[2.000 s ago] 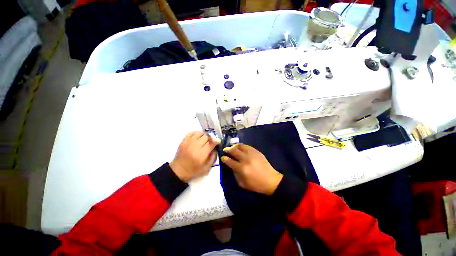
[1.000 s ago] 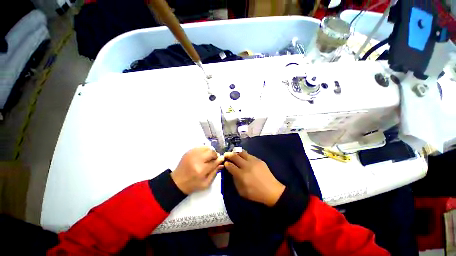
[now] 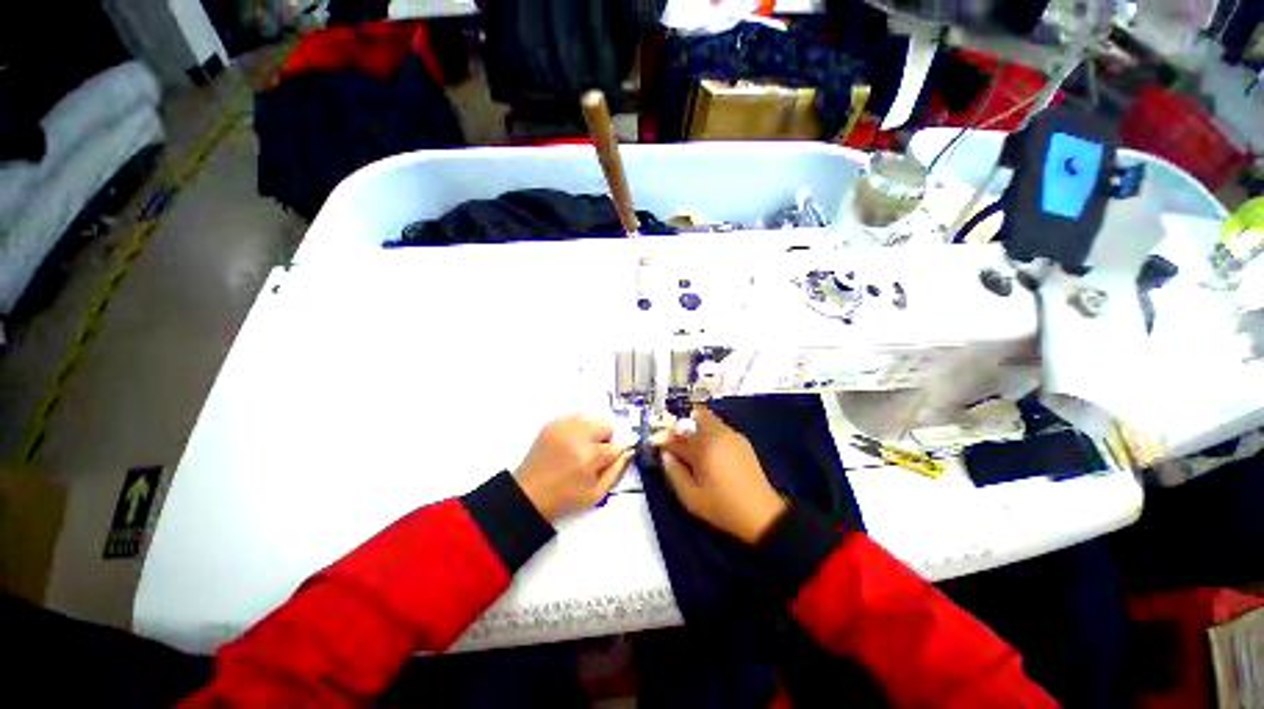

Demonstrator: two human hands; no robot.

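A dark navy garment panel lies under the head of the white sewing machine and hangs over the table's front edge. My left hand pinches the panel's left edge just in front of the presser foot. My right hand lies on the panel with its fingertips at the same edge, close to my left fingertips. A small dark strip shows between the fingertips. The needle point is too small to make out.
Yellow thread snips and a flat black phone-like rectangle lie right of the panel. A wooden-handled rod stands behind the needle end. Dark cloth lies in the pale blue trough. A black and blue unit stands at back right.
The view has tilted up, showing more floor and boxes behind the trough. Both hands stay at the panel's edge by the presser foot, with small finger shifts.
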